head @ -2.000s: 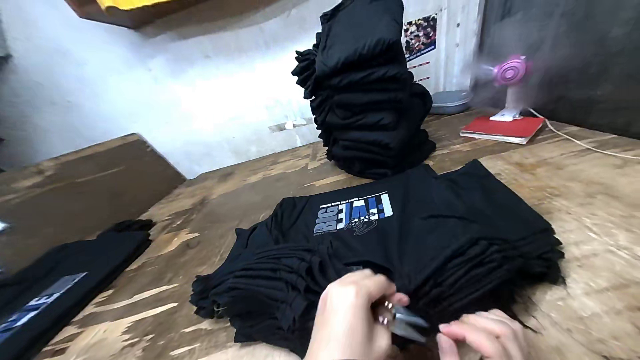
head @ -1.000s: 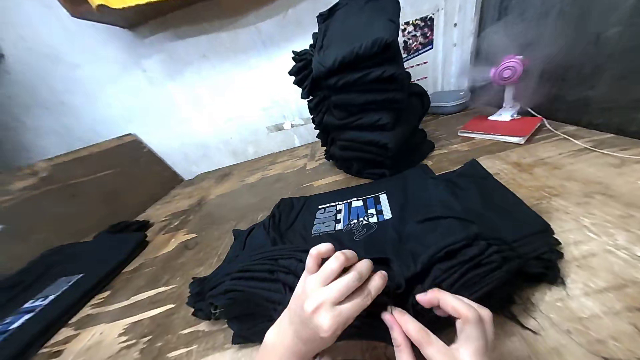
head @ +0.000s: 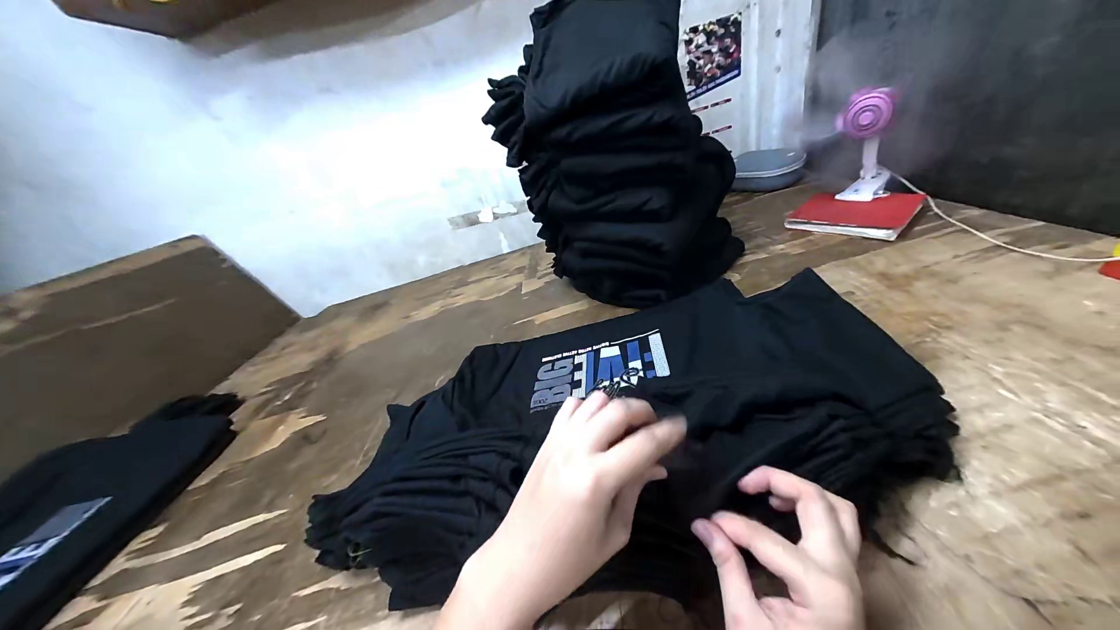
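A stack of black printed garments (head: 787, 350) lies on the wooden table, its lower layers bunched and frayed. The top one bears a blue, white and grey print (head: 604, 372). Over the front middle of the stack is my left hand (head: 586, 481), fingers curled and slightly blurred; whether something is inside it cannot be seen. To its right, my right hand (head: 787, 542) has its fingertips at the black cloth near the front edge, thumb and a finger close together; a pinch on the cloth cannot be confirmed. No tool shows between the hands.
Behind stands a tall pile of folded black cloth (head: 621, 166). A pink and white fan (head: 868, 114) sits on a red book (head: 853, 214), its cord (head: 1006, 245) running right. A grey case (head: 768, 168) is beside the pile. More black garments (head: 114, 490) lie left, near a wooden board (head: 140, 332).
Two seconds ago small metal snips showed in my left hand; they are out of sight now. My left hand has moved up over the garments. My right hand stays near the front edge.
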